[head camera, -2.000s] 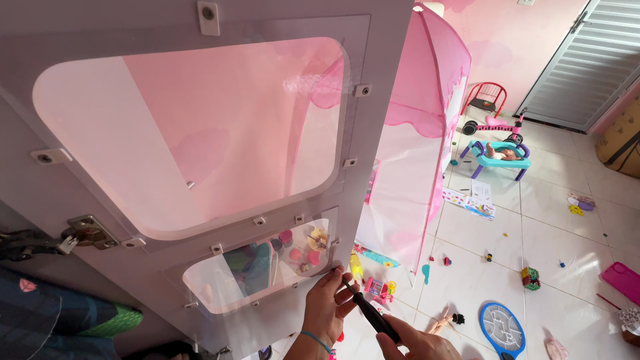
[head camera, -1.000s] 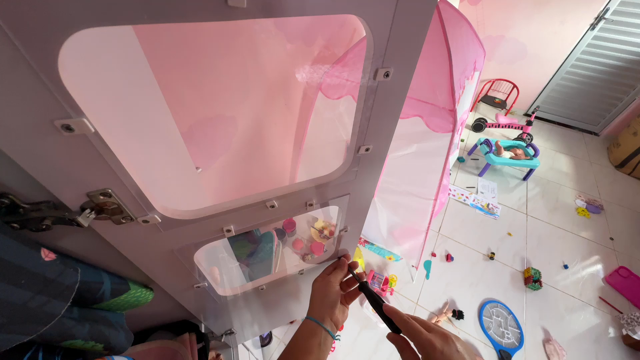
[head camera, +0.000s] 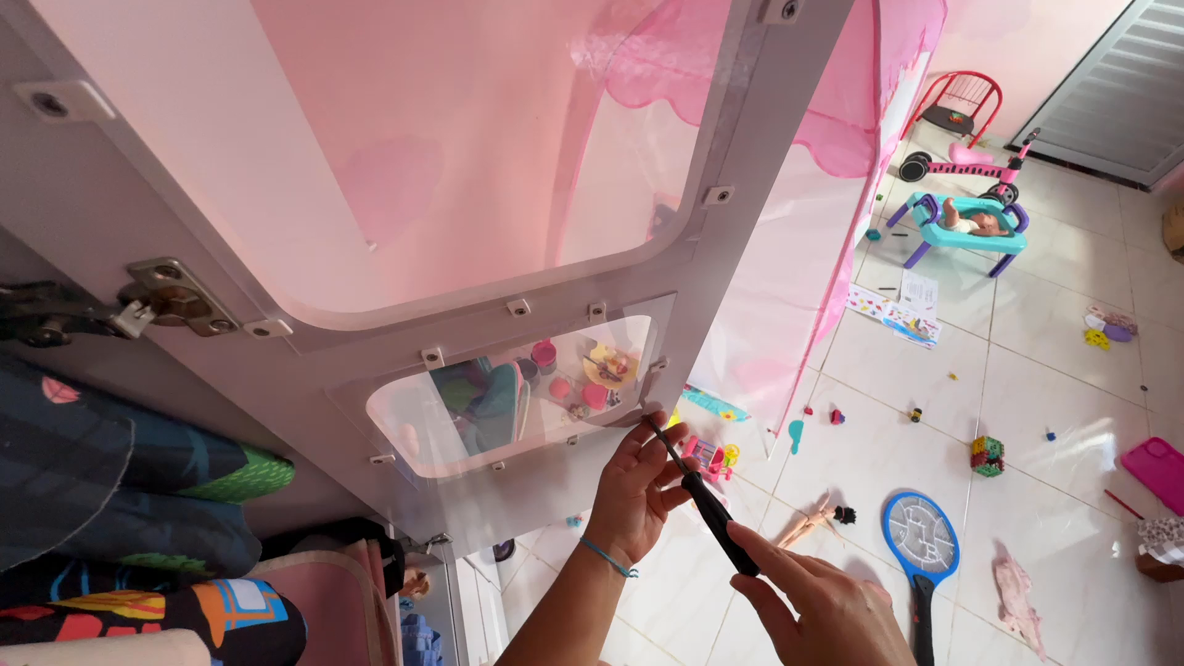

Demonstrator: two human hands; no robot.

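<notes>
A black-handled screwdriver slants up and left, its handle between the thumb and fingers of my right hand. My left hand, with a blue cord at the wrist, has its fingers around the screwdriver's shaft near the tip. That tip meets the lower right corner of the small clear window panel on the grey cabinet door; my fingers partly hide the spot. Small white clips with screws, such as one clip, surround this panel. Above it is a larger window bordered by similar clips, including a clip.
A metal hinge joins the door at left, beside folded textiles. Right of the door stands a pink play tent. On the tiled floor lie a blue electric insect swatter, a doll and small toys; a toy trike stands farther back.
The view has moved closer to the door's lower part. Both hands stay at the small window's lower right corner with the screwdriver.
</notes>
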